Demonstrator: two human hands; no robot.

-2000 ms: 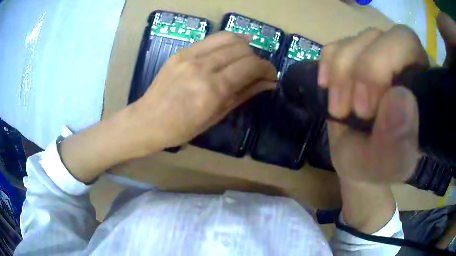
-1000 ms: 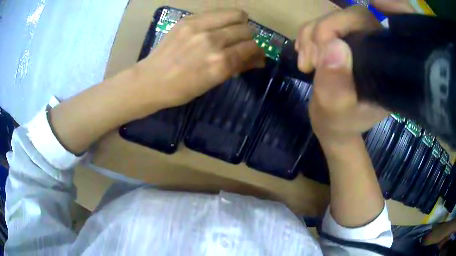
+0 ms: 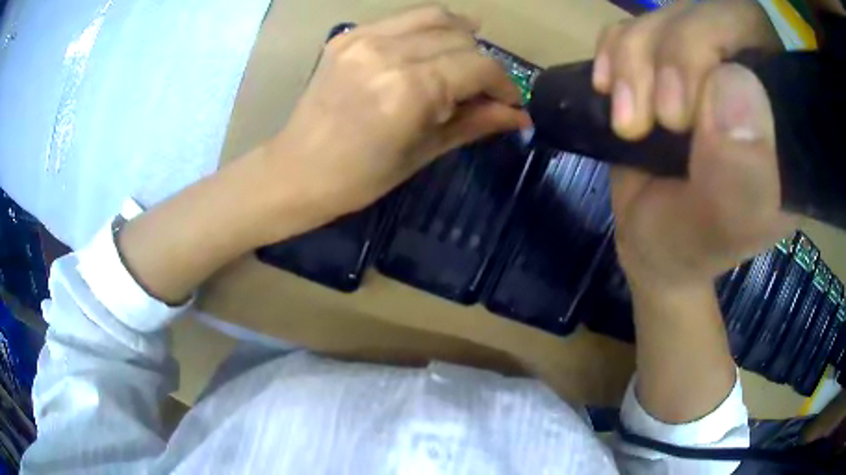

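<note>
My right hand [image 3: 691, 139] is closed around the thick black electric screwdriver [image 3: 580, 111], which points left. My left hand [image 3: 408, 102] has its thumb and fingertips pinched together at the screwdriver's tip, over the top end of a black power bank case [image 3: 455, 218]. What the fingertips pinch is too small to tell. A strip of green circuit board [image 3: 513, 76] shows beside the fingertips. Another case [image 3: 325, 250] lies to the left, partly under my left hand and wrist. A third case [image 3: 547, 250] lies to the right, its top end hidden by the screwdriver.
Several cases with green boards [image 3: 788, 306] stand in an overlapping row at the right. The cases lie on a brown cardboard mat [image 3: 269, 301]. White covering [image 3: 139, 102] is at the left. The screwdriver cord [image 3: 686, 451] runs by my right wrist.
Since one second ago, the screwdriver has levelled out and moved right with my right hand. My left hand has shifted right, its fingertips now meeting the tool's tip. The view has shifted slightly.
</note>
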